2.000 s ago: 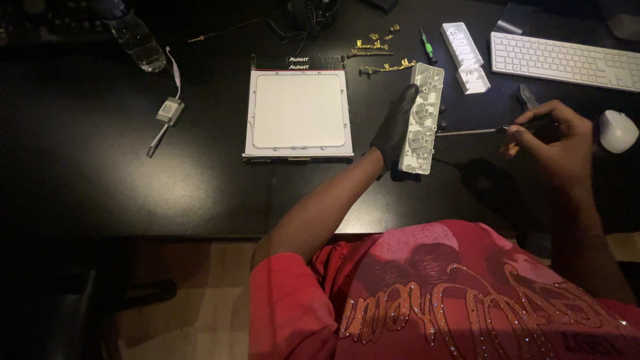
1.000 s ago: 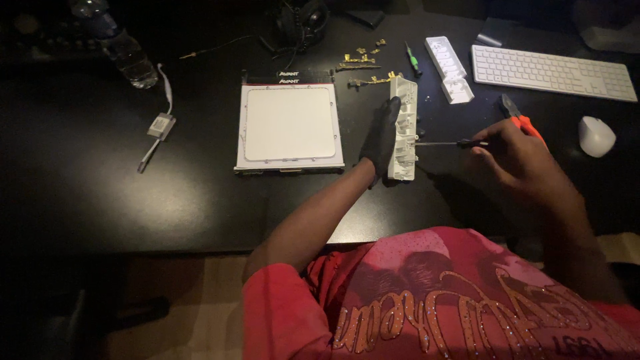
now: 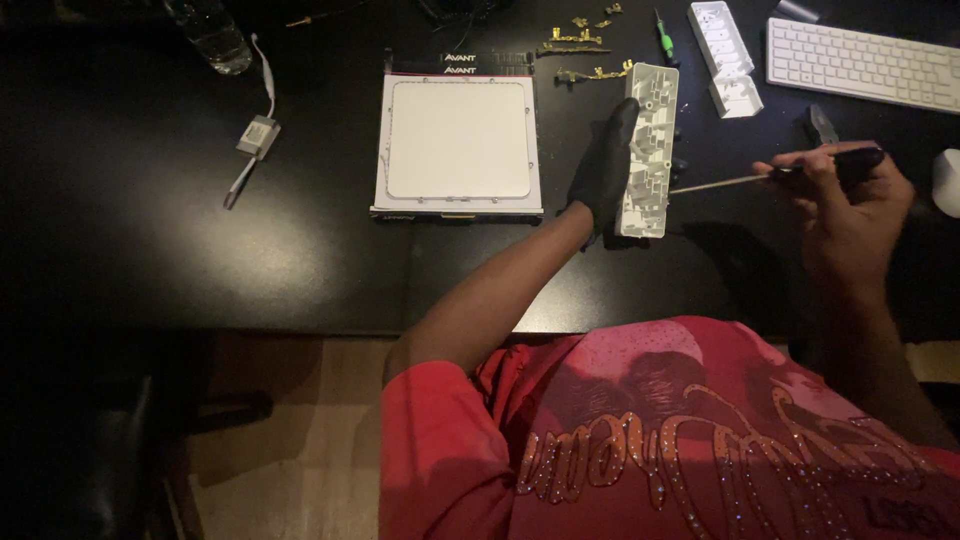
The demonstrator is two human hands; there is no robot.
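Note:
My left hand (image 3: 609,165), in a black glove, grips the white plastic housing of a power strip (image 3: 651,150) from its left side. The housing stands tilted, its ribbed inside facing the camera. My right hand (image 3: 847,202), without a glove, holds a screwdriver (image 3: 724,183) by its black handle. The long metal shaft points left and its tip meets the right edge of the housing; whether it touches or passes behind cannot be told. Brass contact strips (image 3: 596,73) lie just beyond the housing, and a second white plastic housing part (image 3: 724,45) lies farther right.
A square white LED panel (image 3: 459,140) rests on its box, left of my left hand. Farther left are an LED driver (image 3: 258,136) with cables and a clear plastic bottle (image 3: 214,37). A green screwdriver (image 3: 665,41), pliers (image 3: 822,125), keyboard (image 3: 862,64) and mouse (image 3: 948,180) lie around the right side.
The housing has turned in my left hand, its inside now facing the camera more than one second ago. My right hand now covers the orange plier handles seen then. The view has shifted a little.

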